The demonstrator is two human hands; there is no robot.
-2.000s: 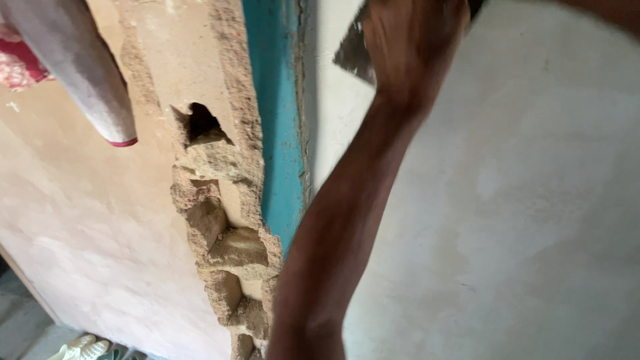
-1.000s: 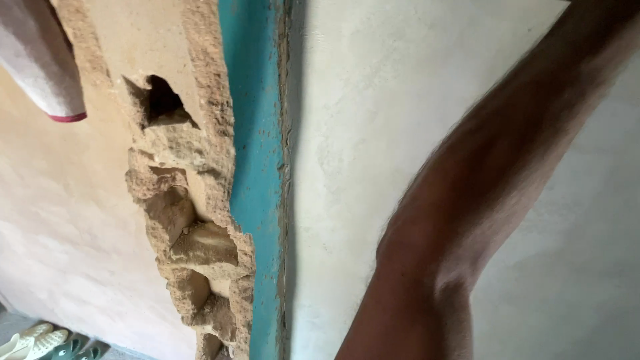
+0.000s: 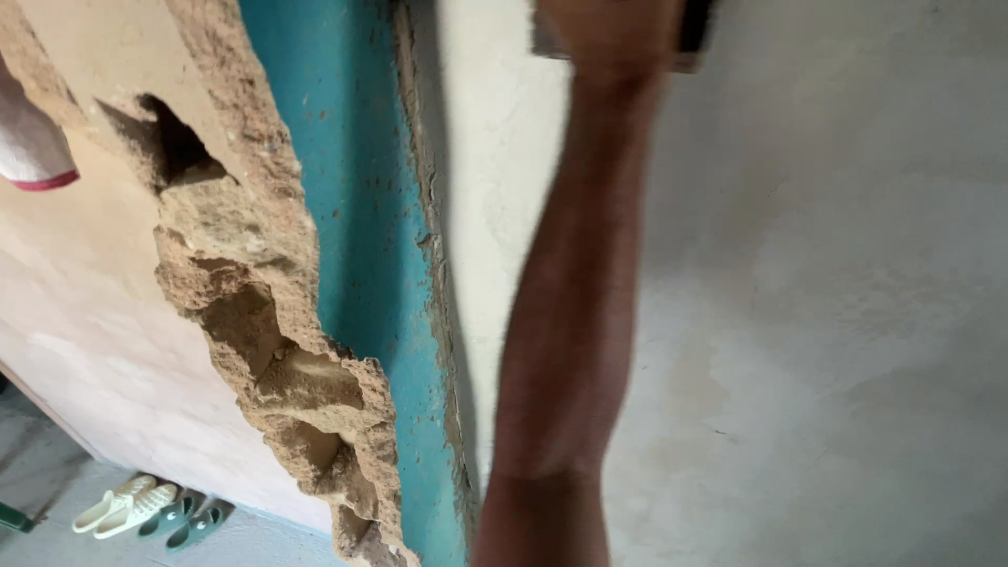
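My raised left hand (image 3: 622, 27) is at the top edge, partly cut off and blurred. It grips what looks like a plastering trowel (image 3: 550, 39), whose grey and dark edges show on either side of the hand against the pale plastered wall (image 3: 795, 299). The bare forearm runs almost straight up in front of that wall, with the elbow low in the view. The tool's handle and the fingers are hidden. My right hand is not in view.
Left of my arm stands a blue-green painted strip (image 3: 366, 236) beside broken masonry (image 3: 244, 315) with deep holes. A pale cloth-like thing (image 3: 31, 146) with a red edge hangs at far left. Cream shoes (image 3: 130, 504) and green clogs (image 3: 181, 520) lie on the floor (image 3: 47, 472).
The tool hand was in view two seconds ago, then out of view with the forearm slanting to the upper right. Now the forearm is nearly upright and the hand shows again at the top.
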